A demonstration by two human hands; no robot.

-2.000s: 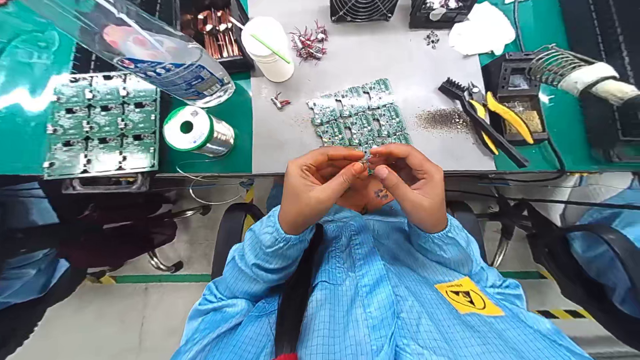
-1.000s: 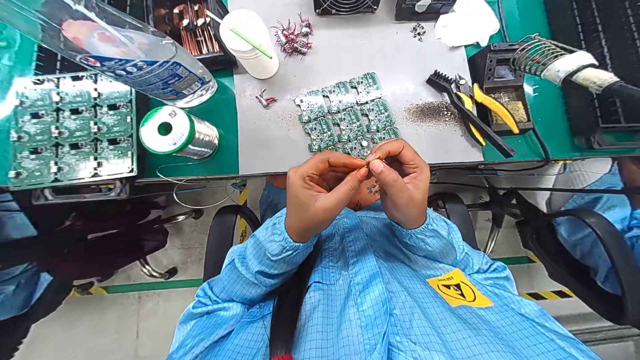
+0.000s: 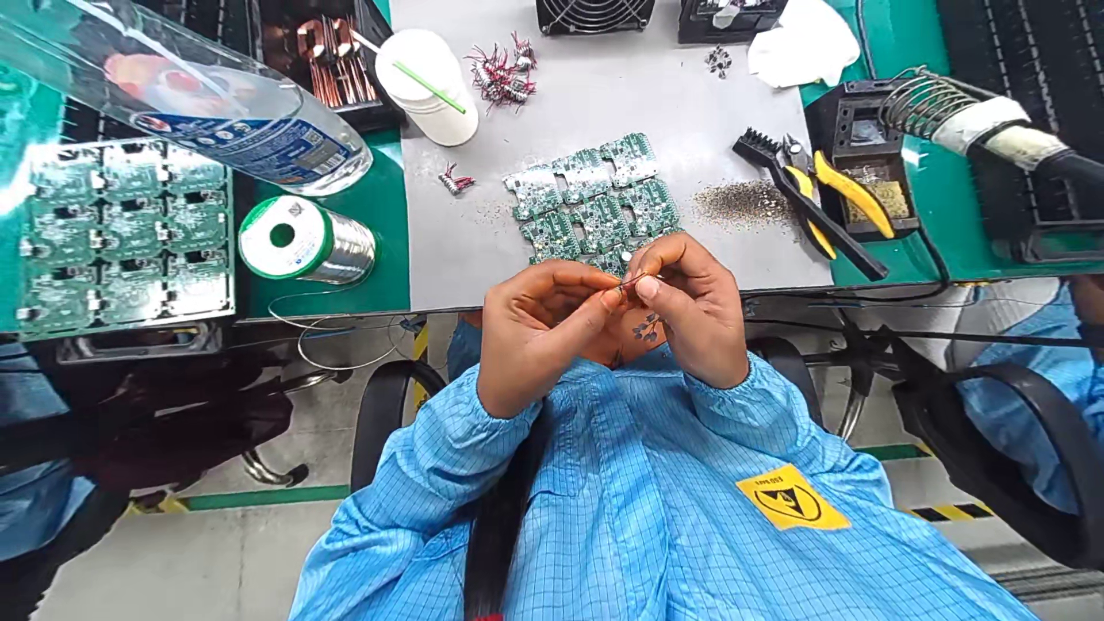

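My left hand (image 3: 548, 323) and my right hand (image 3: 690, 306) meet at the table's front edge. Their fingertips pinch a tiny part with a thin red wire (image 3: 632, 282) between them; its body is mostly hidden. Below the fingers, several small dark components with leads (image 3: 647, 328) show near my right palm. Just beyond my hands lies a panel of green circuit boards (image 3: 599, 211) on the grey mat, its near edge partly hidden. A small component with red wires (image 3: 455, 179) lies left of the panel, and a pile of similar wired parts (image 3: 503, 73) sits farther back.
Left are a solder wire spool (image 3: 306, 240), a second board panel (image 3: 125, 233), a clear plastic bottle (image 3: 250, 121) and a white bottle (image 3: 429, 86). Right are a black brush (image 3: 806, 203), yellow-handled cutters (image 3: 849, 194), metal clippings (image 3: 746, 204) and a soldering iron in its coil holder (image 3: 949, 116).
My fingertips have shifted slightly around the small part, and a red wire now shows between them. Both hands stay together near the table edge.
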